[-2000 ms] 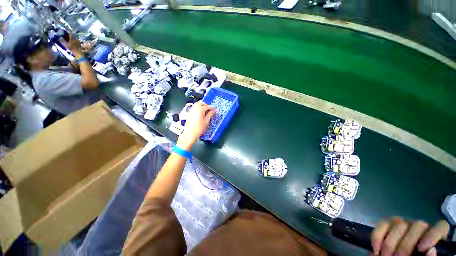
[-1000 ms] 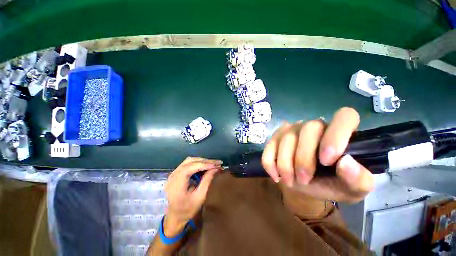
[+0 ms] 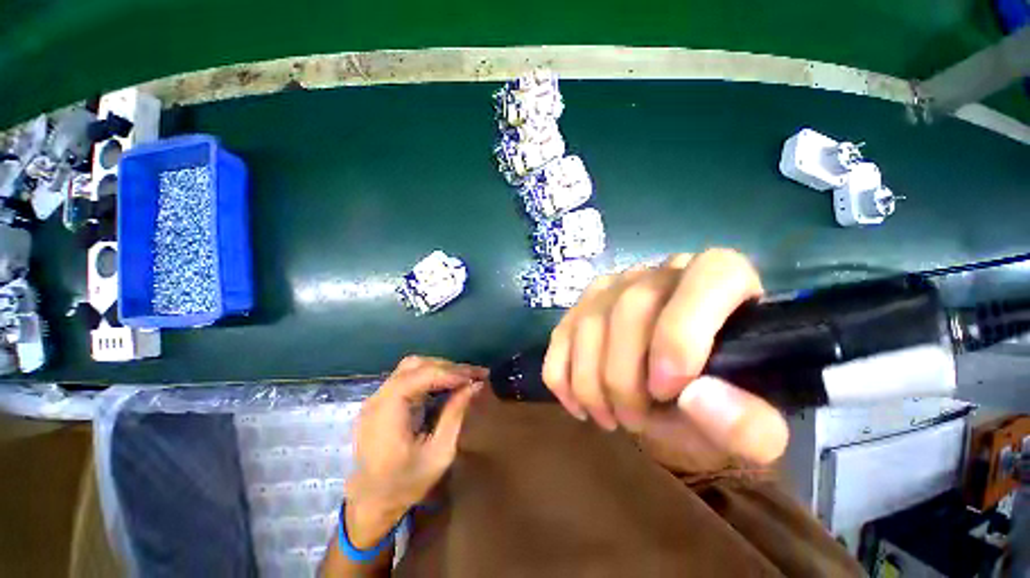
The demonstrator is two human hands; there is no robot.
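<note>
My right hand is wrapped around a thick black electric screwdriver with a white label, held level with its tip to the left. My left hand, with a blue wrist band, pinches at the screwdriver's tip; what it holds looks like a tiny screw, mostly hidden by the fingers. One white plug inner assembly lies alone on the dark green bench. Several more assemblies stand in a column at mid-bench; the right hand is close to the nearest one. A blue bin of small silver screws stands at the left.
White strips with round openings stand left of the bin, beside a pile of unfinished parts. Two white plug housings lie at the right. A pale rail borders the green conveyor. A black cable runs right from the tool.
My left hand has left the screw bin and come to the screwdriver tip. The screwdriver has been raised from the lower right to in front of me. The view has turned right and down.
</note>
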